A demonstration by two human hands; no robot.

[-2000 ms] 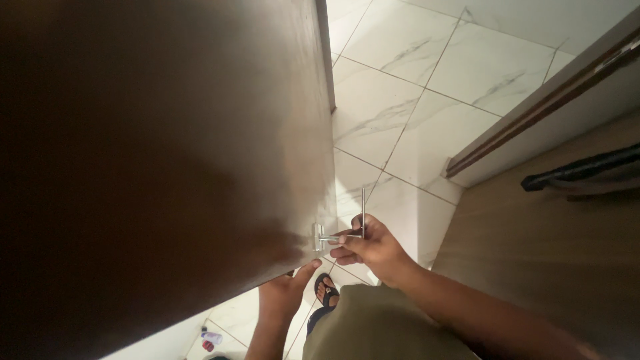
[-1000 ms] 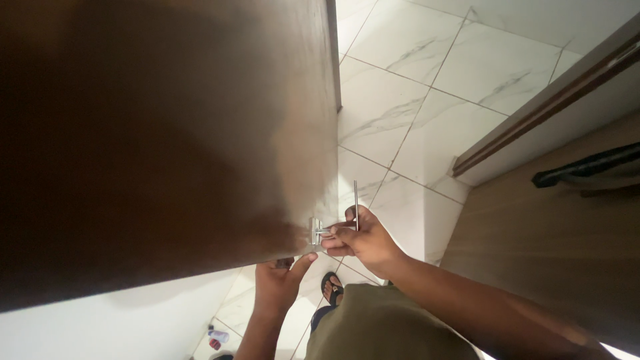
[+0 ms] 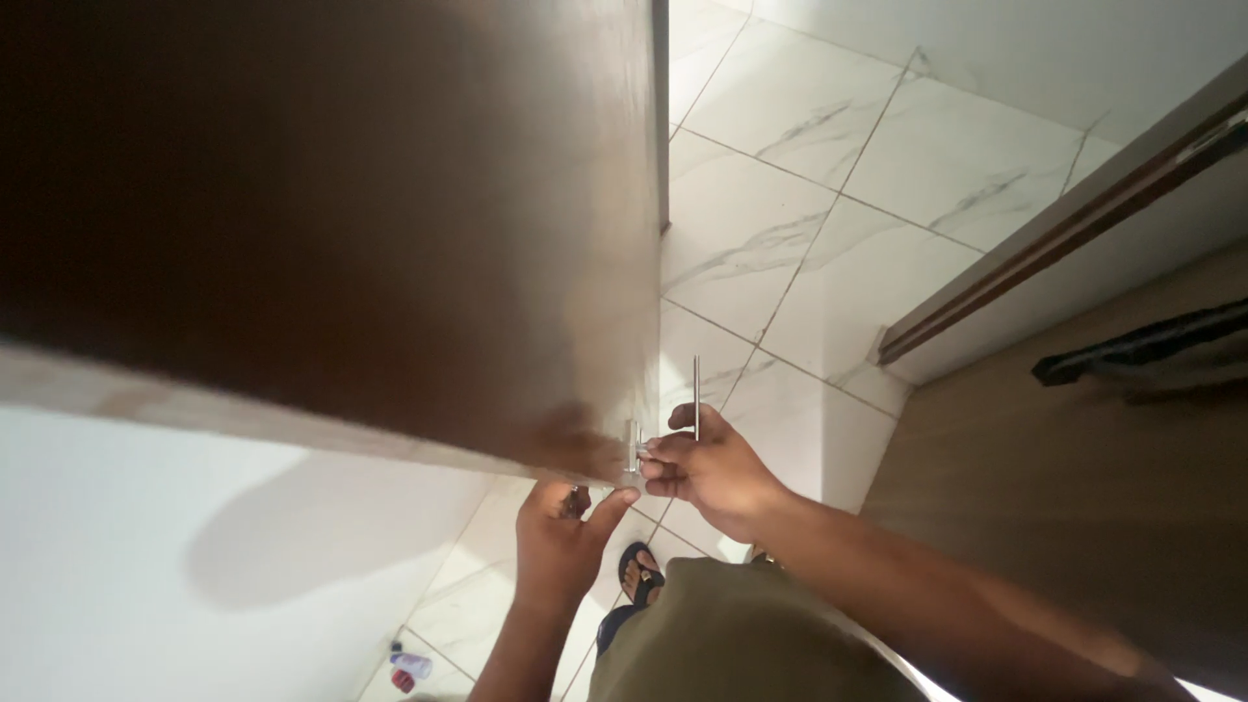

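Note:
A dark wooden door (image 3: 390, 224) fills the upper left, with a small metal fitting (image 3: 633, 448) on its face close to the near edge. My right hand (image 3: 712, 468) has its fingertips at the fitting, and a thin metal rod (image 3: 697, 395) sticks up between its fingers. What kind of tool the rod belongs to cannot be told. My left hand (image 3: 565, 531) is at the door's edge, its thumb just below the fitting and its curled fingers around a small metallic piece, partly hidden by the hand and the door.
Marble-look tiles (image 3: 760, 224) cover the floor. A wooden door frame (image 3: 1053, 214) and a brown panel with a black handle (image 3: 1160, 341) stand at the right. A white wall (image 3: 244, 546) is at the lower left, near a small bottle (image 3: 413, 665) on the floor. A sandalled foot (image 3: 641, 575) shows below.
The door's edge and the white wall beside it show more than before, as door and view have shifted relative to each other. Both hands have stayed at the fitting.

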